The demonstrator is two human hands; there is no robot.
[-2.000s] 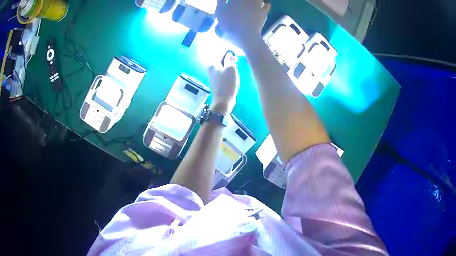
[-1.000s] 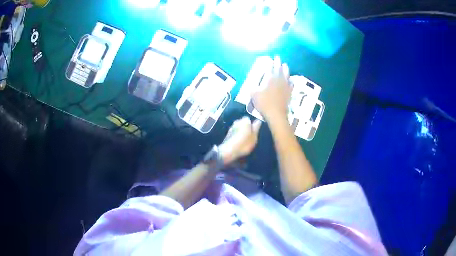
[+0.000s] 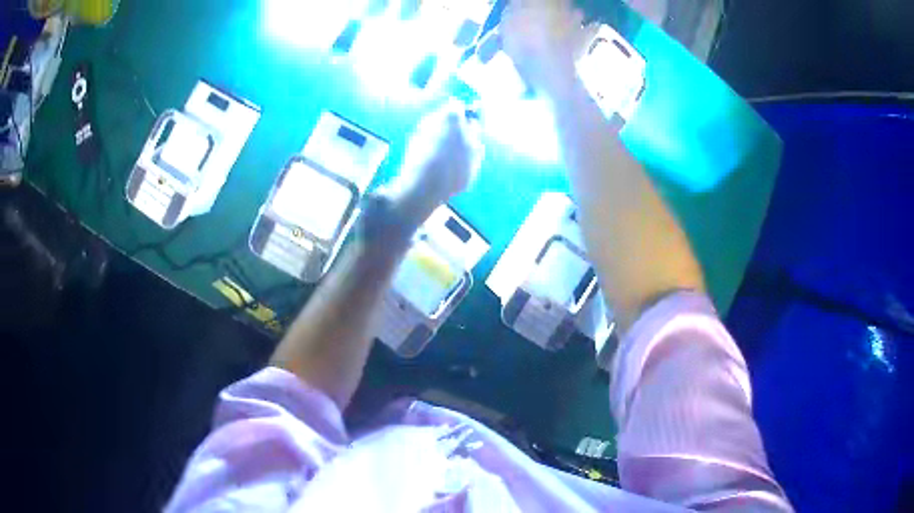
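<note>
White and grey boxy units, likely mini projectors, stand in two rows on the green table. The near row has one at left (image 3: 193,155), one beside it (image 3: 319,197), one partly behind my left forearm (image 3: 431,281) and one near my right forearm (image 3: 551,271); another beyond it is mostly hidden. Lit far-row units are washed out by glare. My left hand (image 3: 441,150) is raised between the rows, blurred, fingers bent; whether it holds anything is unclear. My right hand (image 3: 536,40) reaches over the far row at the top edge, blurred; its fingertips and grip cannot be made out.
A black remote control (image 3: 83,115) lies at the table's left, near thin cables. A yellow label or tape piece (image 3: 246,298) is at the near edge. A yellow round object (image 3: 88,10) is cut off at top left. Blue plastic sheeting (image 3: 852,250) hangs at right.
Both hands have moved from the near-row units up and away to the far row. The near-row unit that was under my right hand now shows more fully. The view has shifted slightly.
</note>
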